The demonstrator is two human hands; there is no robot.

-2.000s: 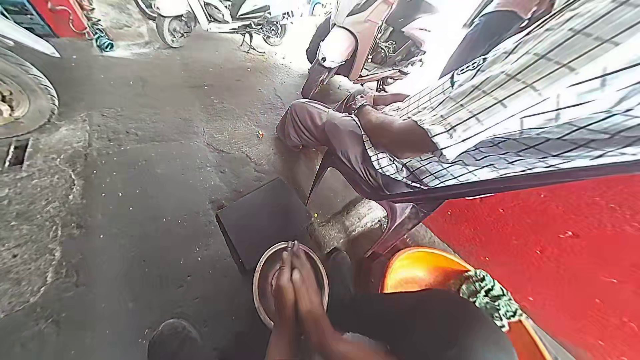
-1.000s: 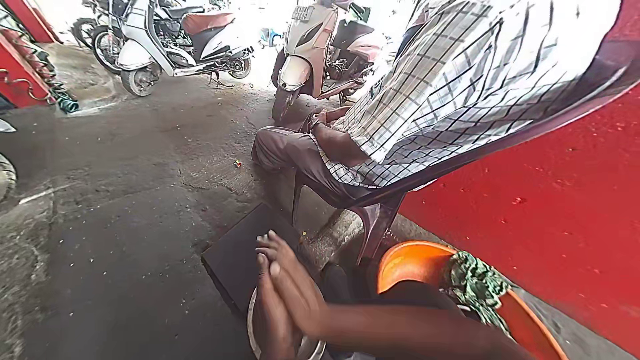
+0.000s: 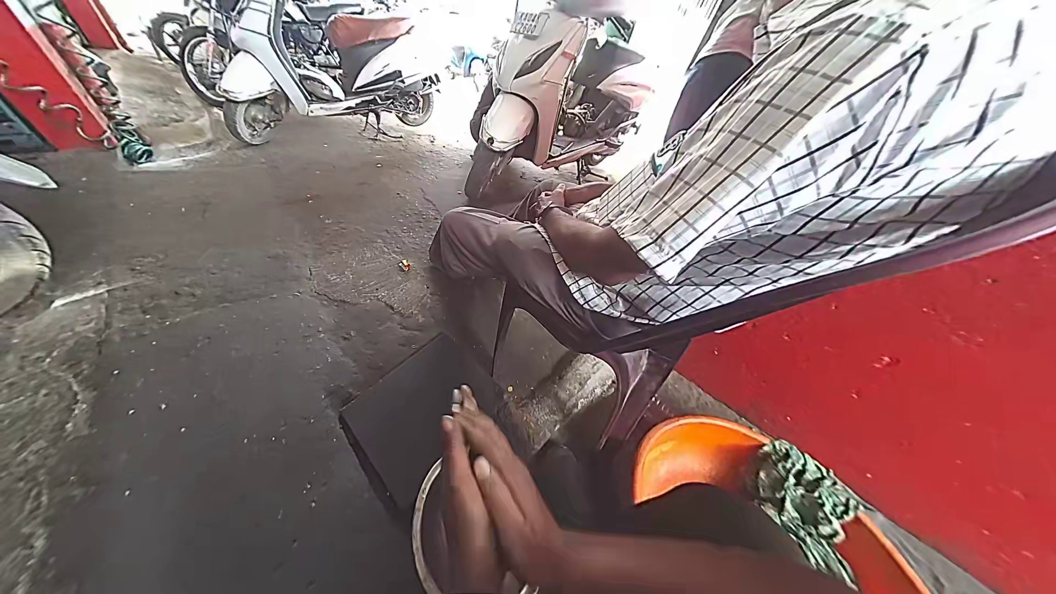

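Palm to palm, my left hand [image 3: 466,511] and my right hand [image 3: 511,495] are pressed together above a round pan or bowl. Its pale rim [image 3: 422,528] curves out at the left of my hands; most of its inside is hidden by them. Between the palms no object can be seen, though a small gap shows near the fingertips. Just beyond the fingers lies a dark flat square board or box [image 3: 412,412] on the floor. An orange plastic tub [image 3: 697,454] stands at the right, a crumpled green and white cloth [image 3: 804,499] over its edge.
A person in a checked shirt [image 3: 792,181] sits in a dark plastic chair [image 3: 639,388] close ahead on the right. Behind the chair runs a red wall [image 3: 891,396]. Scooters [image 3: 528,82] are parked farther off, and part of a wheel [image 3: 21,256] shows at the left edge.
My hands were together over the pan two seconds ago, looked slightly more spread one second ago, and are now pressed together. The view has shifted, showing more of the scooters.
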